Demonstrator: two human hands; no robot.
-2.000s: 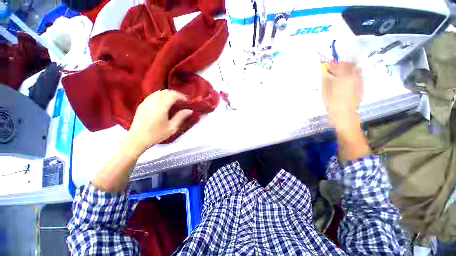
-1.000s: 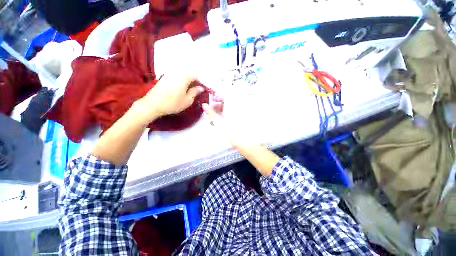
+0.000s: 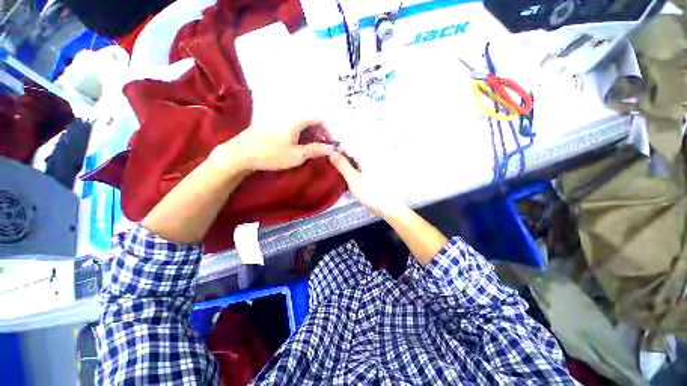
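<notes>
A dark red garment piece [image 3: 188, 128] lies on the white table left of the needle, its lower part reaching the front edge. My left hand [image 3: 275, 147] lies over it with thumb and fingertips pinching a small part of its edge. My right hand [image 3: 361, 181] meets the left fingertips and holds the same edge in its fingertips. The exact seam between the fingers is too small to tell. The scissors [image 3: 503, 98], with one red and one yellow loop, lie right of the needle, touched by no hand.
The sewing machine [image 3: 444, 34] stands behind my hands, its presser foot [image 3: 367, 84] above them. A blue cord [image 3: 499, 154] hangs over the table edge. A white tag [image 3: 248, 243] hangs at the front edge. A blue bin [image 3: 295, 301] holds red pieces below. Khaki cloth [image 3: 618, 226] is at right.
My right hand has left the scissors, now lying on the table, and joined my left hand at the red edge. The red cloth has spread toward the front edge, where the white tag now shows.
</notes>
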